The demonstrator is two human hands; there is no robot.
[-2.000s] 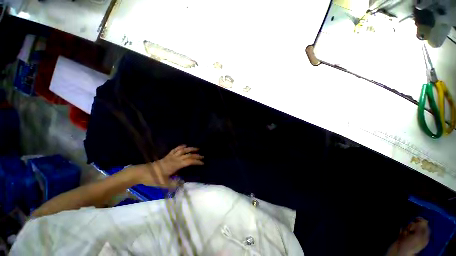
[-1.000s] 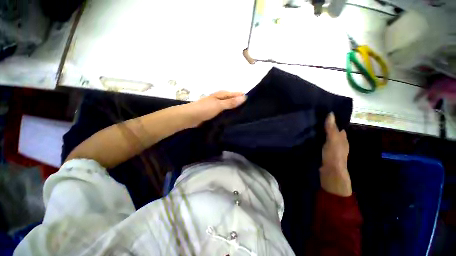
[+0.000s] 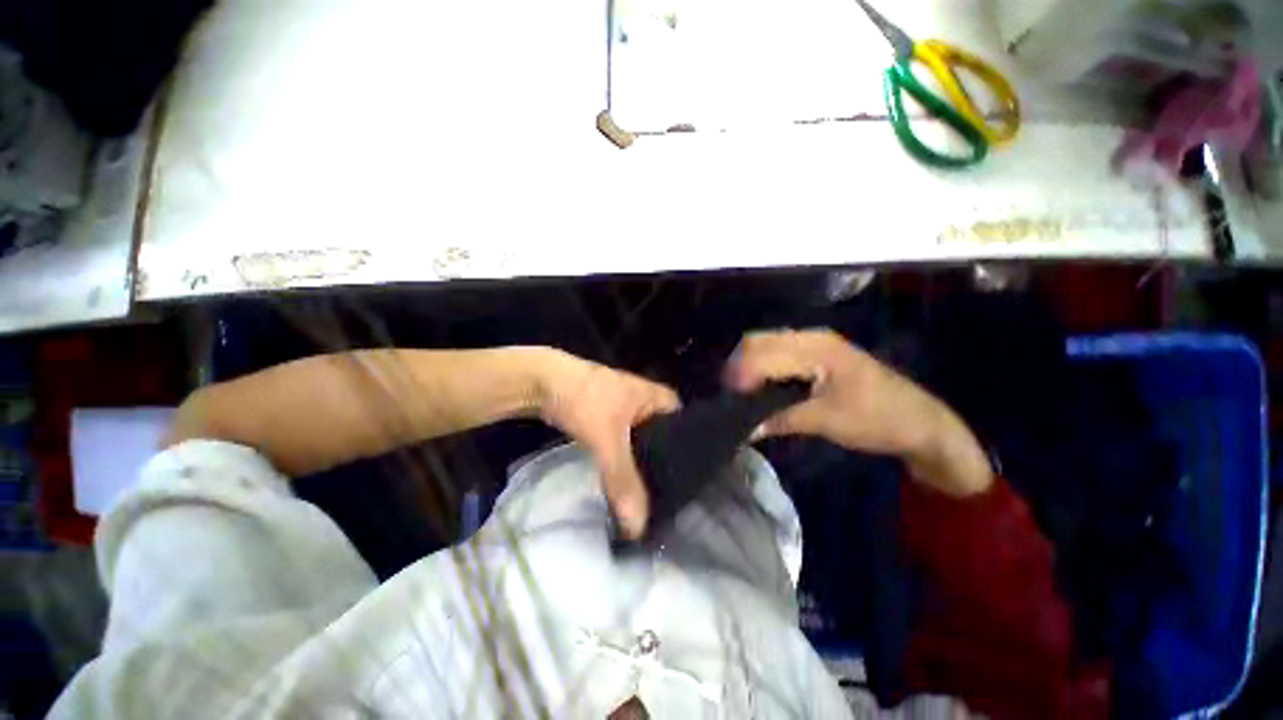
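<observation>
A dark cloth piece (image 3: pixel 690 447) is bunched or folded between my hands, close to my body and below the table's front edge. My left hand (image 3: pixel 608 429) grips its left end, with the thumb pointing down. My right hand (image 3: pixel 830 394) pinches its upper right end. More dark cloth seems to lie under my hands, but it is too dark to tell its outline.
The white machine table (image 3: pixel 422 155) spans the top. Scissors with green and yellow handles (image 3: pixel 954 106) lie on it at the right. A blurred pink bundle (image 3: pixel 1203 120) is at the far right. A blue crate (image 3: pixel 1245 478) stands right of my lap. A white sheet (image 3: pixel 120 457) shows at left.
The cloth has moved from the table's front edge down towards my body and is now bunched. Both hands have come closer together. The view has shifted, so the scissors sit higher in it.
</observation>
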